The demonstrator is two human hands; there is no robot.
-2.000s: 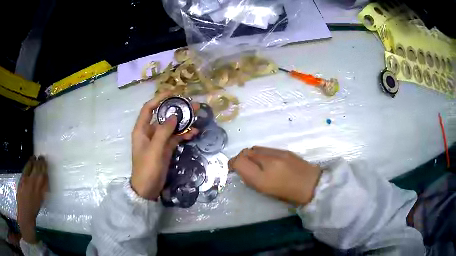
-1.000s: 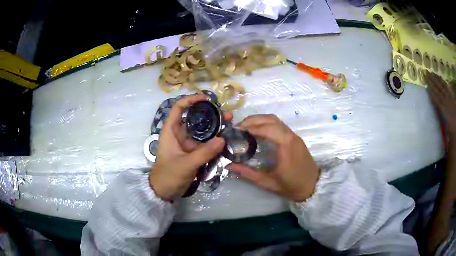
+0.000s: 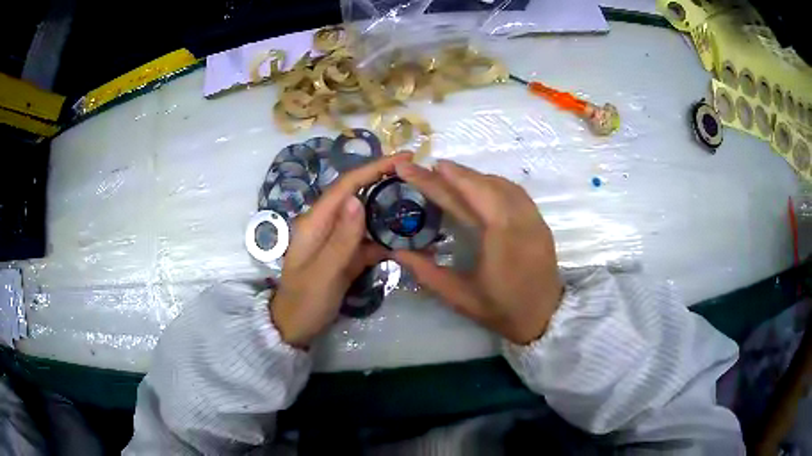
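Observation:
A round black watch case with a blue spot at its centre is held face up between both hands. My left hand grips its left side. My right hand is at its right rim, thumb and fingers around it; whether it also holds a thin ring is hidden. Dark flat rings lie overlapping beyond my left hand. One shiny silver-white ring lies left of it. More dark and shiny rings show below the hands.
Tan rings lie at the far side by a clear plastic bag. An orange screwdriver, a blue bit, another dark case, pale yellow ring sheets and a red stick are to the right.
My right hand came from the bench to the case. The dark rings were spread toward the upper left. The case moved right and down. Another person's hand at the right left the ring sheets.

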